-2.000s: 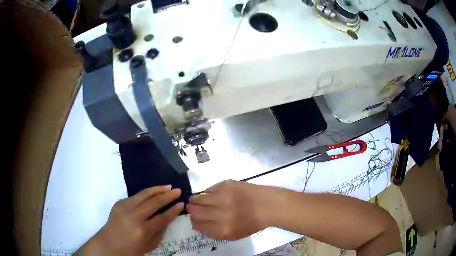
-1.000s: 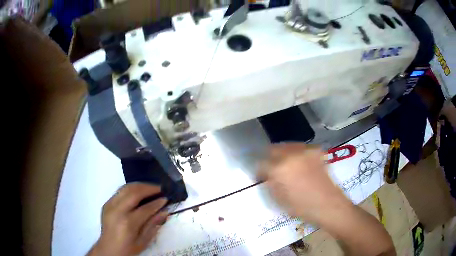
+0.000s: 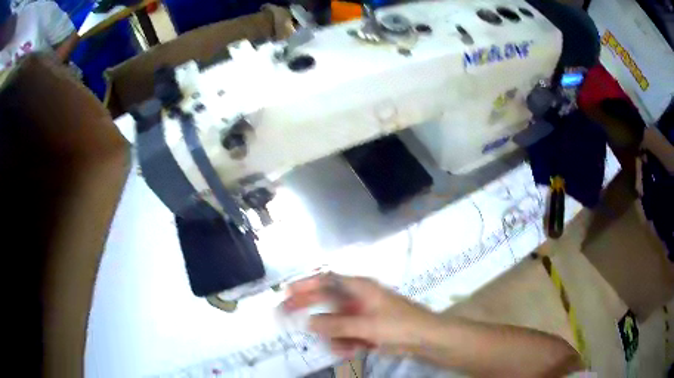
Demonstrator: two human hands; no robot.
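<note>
The black fabric piece [image 3: 218, 255] lies flat on the white tabletop, its upper end beneath the sewing machine's head [image 3: 251, 181]. My right hand [image 3: 332, 314] is blurred, in front of the machine bed and right of the fabric, apart from it. Its fingers are curled round a dark and reddish shape that looks like the thread snips [image 3: 349, 294]; the blades cannot be made out. My left hand is not in view. A small pale curved thing [image 3: 222, 303] shows at the fabric's front edge; I cannot tell what it is.
A flat black rectangle like a smartphone [image 3: 388, 171] lies on the bed under the arm. A cardboard box [image 3: 63, 221] stands at left. Dark cloth [image 3: 573, 159] and a yellow-and-black handle [image 3: 556, 208] hang at right. Parts of other people show at top left and right.
My left hand has let go of the fabric and left the picture. My right hand has come back left from the snips' place, where the red handle no longer shows. The view has shifted.
</note>
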